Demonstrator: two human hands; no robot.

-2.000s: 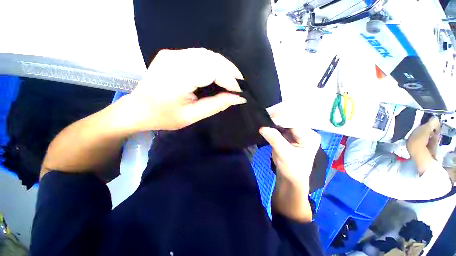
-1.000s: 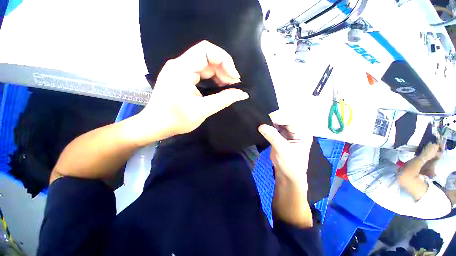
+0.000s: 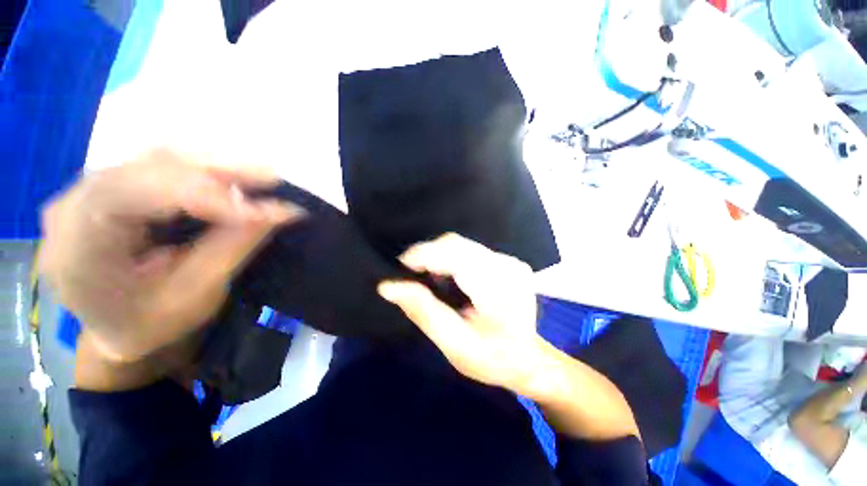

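A black cut fabric panel (image 3: 428, 142) lies flat on the white table. A second black fabric piece (image 3: 318, 271) is stretched between my hands at the table's front edge, partly over the panel's lower left. My left hand (image 3: 176, 247), blurred, pinches its upper left end. My right hand (image 3: 475, 308) pinches its right end between thumb and fingers, over the panel's lower edge. The fingertips and cloth hide how the edges meet.
A Jack sewing machine (image 3: 732, 180) is at the right. Green-and-yellow scissors (image 3: 681, 280) and a slim black tool (image 3: 646, 209) lie beside it. Blue crates are below the table. Another person's arm (image 3: 825, 418) shows at lower right.
My left hand has moved left and down with the fabric, away from my right hand. The view has shifted, showing the flat panel's far edge and more floor at left.
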